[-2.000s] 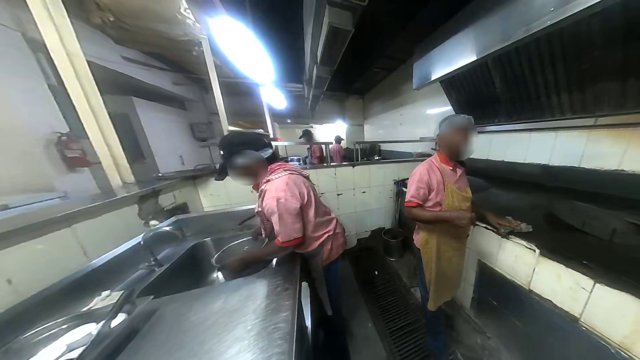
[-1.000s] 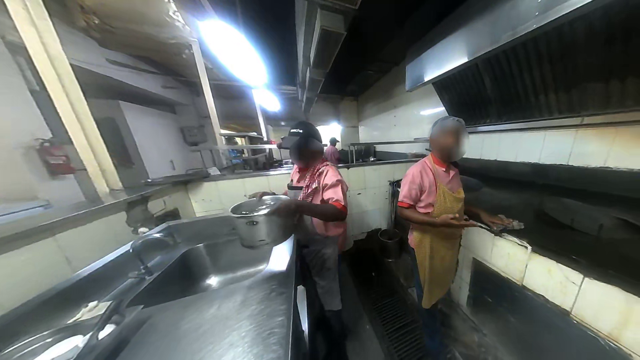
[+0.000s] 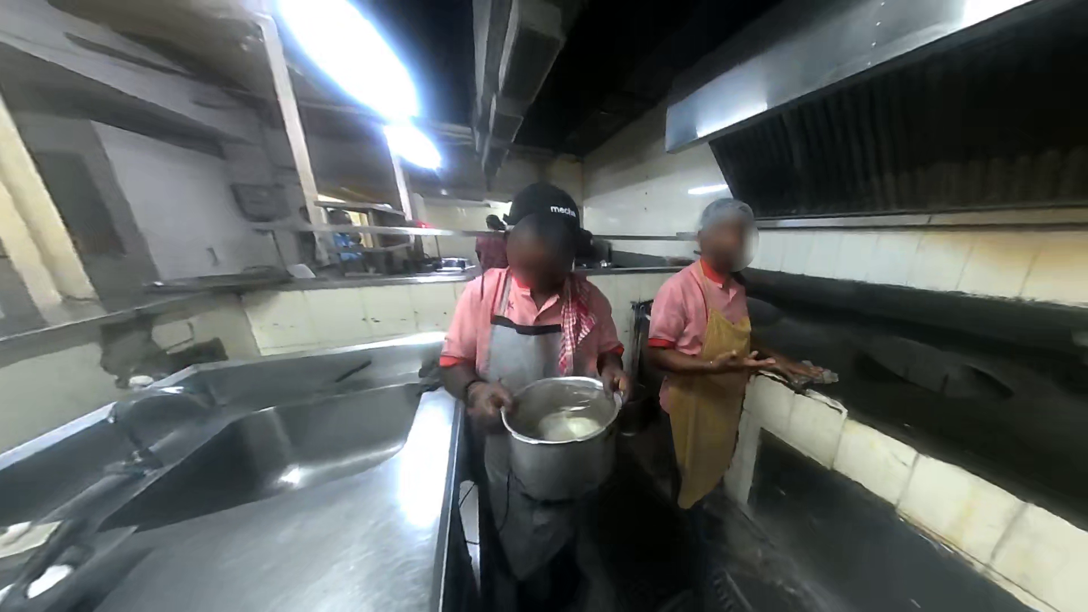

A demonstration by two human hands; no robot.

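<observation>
Neither my left hand nor my right hand is in view. In front of me a person in a grey apron holds a large metal pot by its two sides, upright and open at the top. Something pale shows at the pot's bottom; whether it is contents or a reflection I cannot tell. To the left of the pot lies a steel counter with a sink basin behind it. A curved faucet stands at the basin's left side.
At the right a second person in a yellow apron rests one hand by a cloth-like item on a tiled ledge. A range hood hangs above. White items lie at the lower left.
The person in the grey apron, bent over the sink two seconds ago, has lifted the pot and turned to face me with it. The second person's near hand now has its palm up.
</observation>
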